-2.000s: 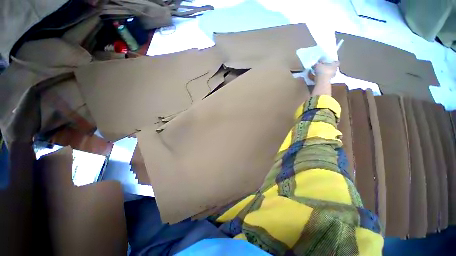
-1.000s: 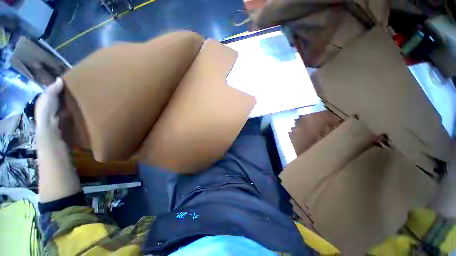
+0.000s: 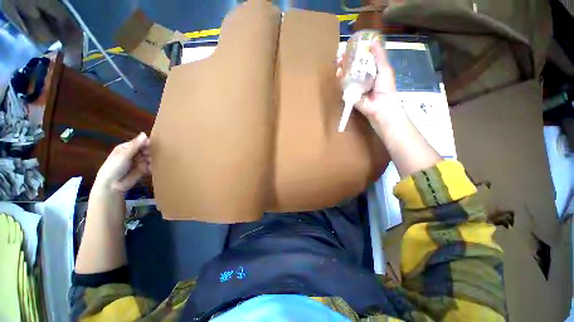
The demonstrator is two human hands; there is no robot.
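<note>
A brown bag panel (image 3: 214,132) with a dark central line and a notched upper left corner is held up in front of me, above my lap. My left hand (image 3: 128,162) grips its left edge, with fingers partly hidden behind it. My right hand (image 3: 376,85) holds a small clear bottle (image 3: 363,66) over the panel's right part. The bottle's pale pointed nozzle is aimed down, close to the panel's face. I cannot tell if it touches.
The white press table (image 3: 415,119) lies behind and right of the panel. Brown panels (image 3: 503,144) lie at the right. A reddish-brown wooden cabinet (image 3: 88,119) stands left, yellow-green pieces (image 3: 14,270) at lower left, and a cardboard box (image 3: 150,43) on the floor.
My view has turned from the right-hand table to the front. The panel has moved right and more upright before me. My right hand now shows with the bottle in it.
</note>
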